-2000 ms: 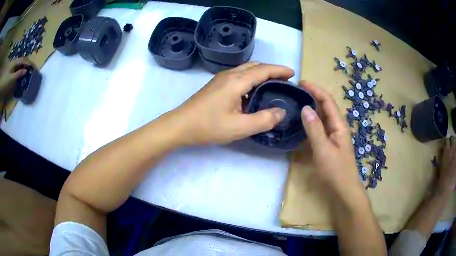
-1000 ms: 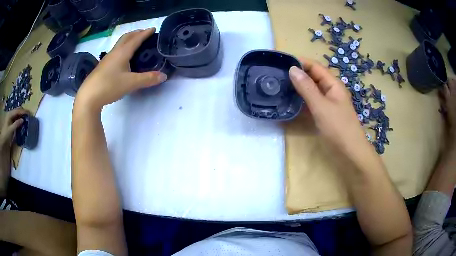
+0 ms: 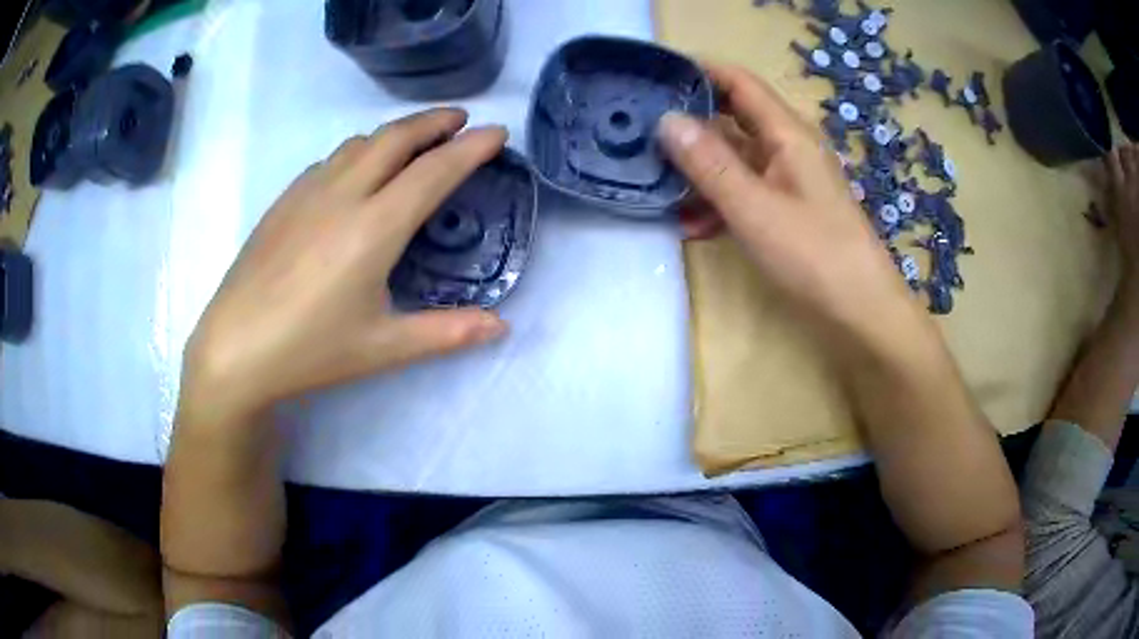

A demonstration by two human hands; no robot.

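My right hand (image 3: 781, 206) grips a dark grey housing (image 3: 621, 125) by its right wall, thumb inside the rim; its open side and round centre post face up toward me. My left hand (image 3: 344, 256) holds a second dark housing (image 3: 475, 231) around its left side, also open side up, with its post showing. The two housings are side by side above the white sheet (image 3: 562, 362), their rims close together or touching. My left fingers hide part of the second housing's rim.
Stacked housings (image 3: 419, 44) stand at the back. A pile of small lever parts (image 3: 881, 131) lies on the tan paper (image 3: 774, 362). More housings stand at far left (image 3: 125, 125) and far right (image 3: 1055, 102). Another person's arm (image 3: 1112, 312) is at the right edge.
My left hand has brought the second housing from beside the stack nearer to me. The housing in my right hand has tilted and shifted up and left. The view has moved too.
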